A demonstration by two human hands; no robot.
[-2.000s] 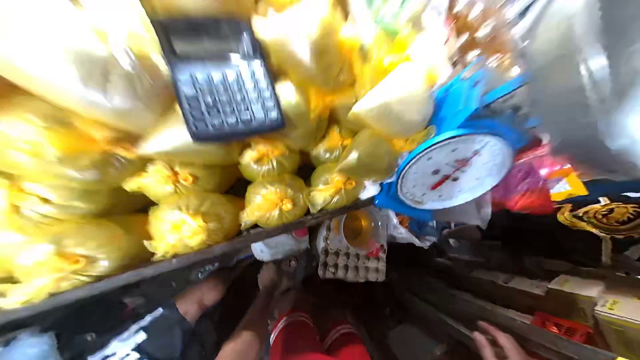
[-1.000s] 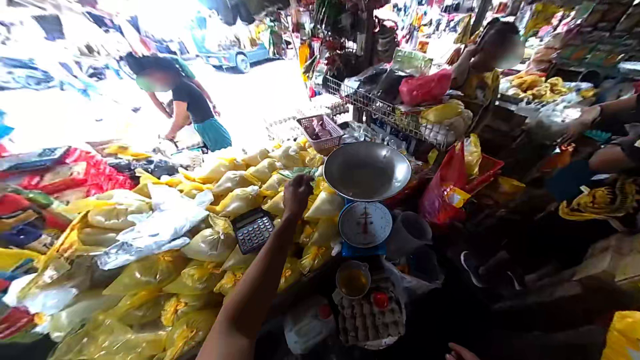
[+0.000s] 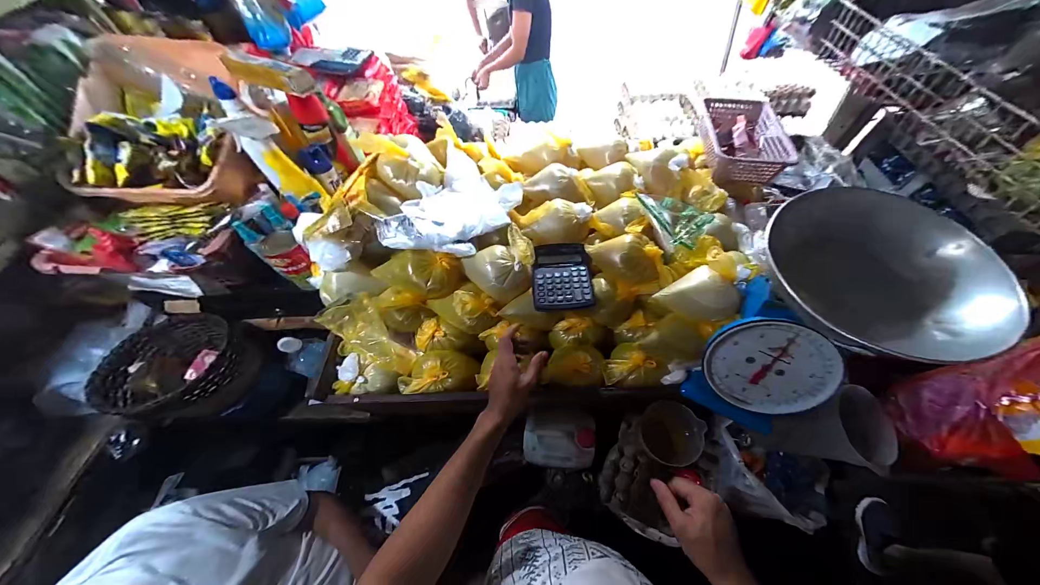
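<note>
My left hand [image 3: 512, 374] reaches over the wooden edge at the front of a pile of tied yellow plastic bags [image 3: 621, 252]; its fingers are apart and it holds nothing. A black calculator [image 3: 562, 277] lies on the bags just beyond it. My right hand [image 3: 697, 520] is low on the right, beside an egg tray [image 3: 630, 479] with a plastic measuring cup [image 3: 672, 433] on it. A red object [image 3: 687, 474] shows by its fingertips; whether they touch it I cannot tell. A blue dial scale [image 3: 772, 366] with a metal pan [image 3: 894, 272] stands to the right.
A white jug [image 3: 559, 439] sits under the ledge. At left are a woven basket [image 3: 162, 366] and an orange bin [image 3: 215, 175] of packets. Another person's pale-clothed leg [image 3: 236, 536] is at lower left. A person [image 3: 532, 57] stands beyond the pile, near a pink basket [image 3: 751, 150].
My left hand, which was over the bags near the scale pan, is now at the front edge of the pile. More of my right hand shows. The view has swung to the left.
</note>
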